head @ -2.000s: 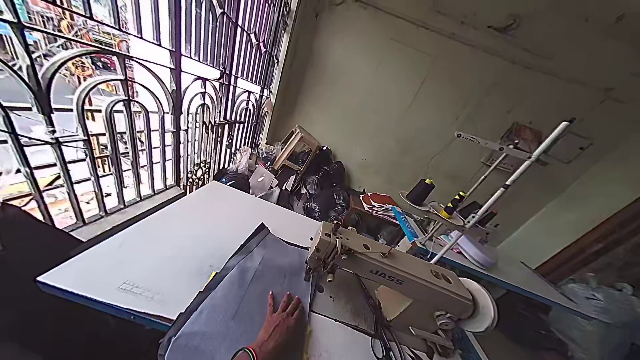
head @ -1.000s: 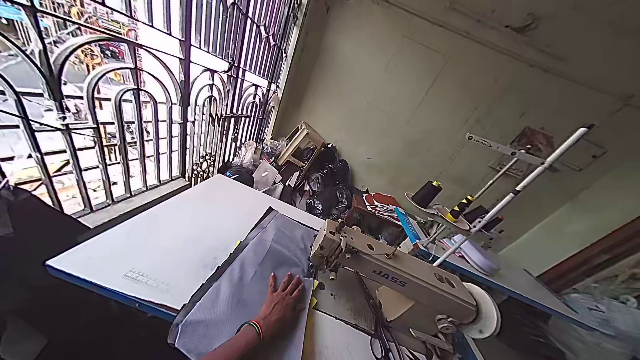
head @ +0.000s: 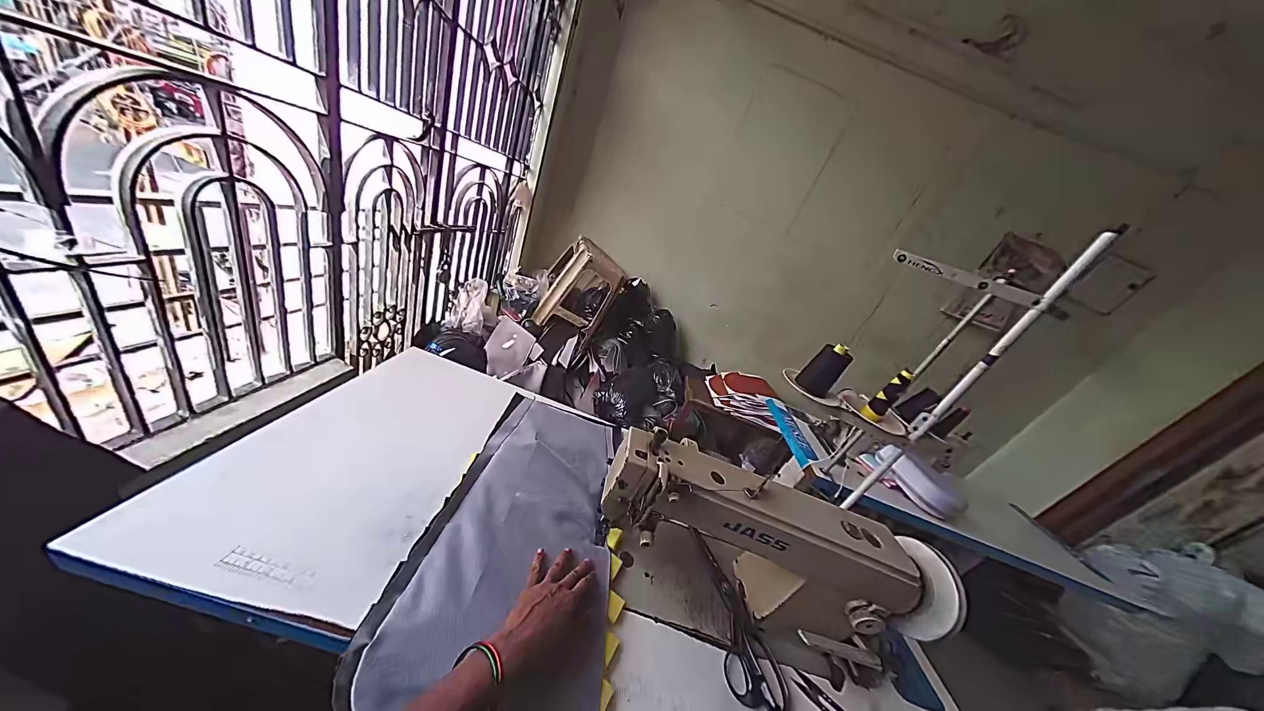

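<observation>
A long piece of grey-blue fabric (head: 494, 523) with a dark border lies on the white sewing table (head: 286, 494), its right edge running beneath the needle end of a beige Jass sewing machine (head: 780, 543). Yellow pointed pieces (head: 615, 604) show along that right edge. My left hand (head: 553, 597), a striped band at its wrist, rests flat on the fabric with fingers apart, just in front of the needle area. My right hand is not in view. A pair of scissors (head: 750, 671) lies on the machine bed, right of my left hand.
A thread stand (head: 987, 355) with black and yellow cones (head: 825, 370) rises behind the machine. Black plastic bags (head: 642, 390) and a wooden stool (head: 578, 286) are heaped beyond the table. A metal window grille (head: 237, 227) stands on the left; plastic-wrapped material (head: 1155, 612) is at the right.
The fabric has moved away from me along the machine, its far end now nearer the table's back edge. More yellow points show at its right edge. My left hand still lies on it.
</observation>
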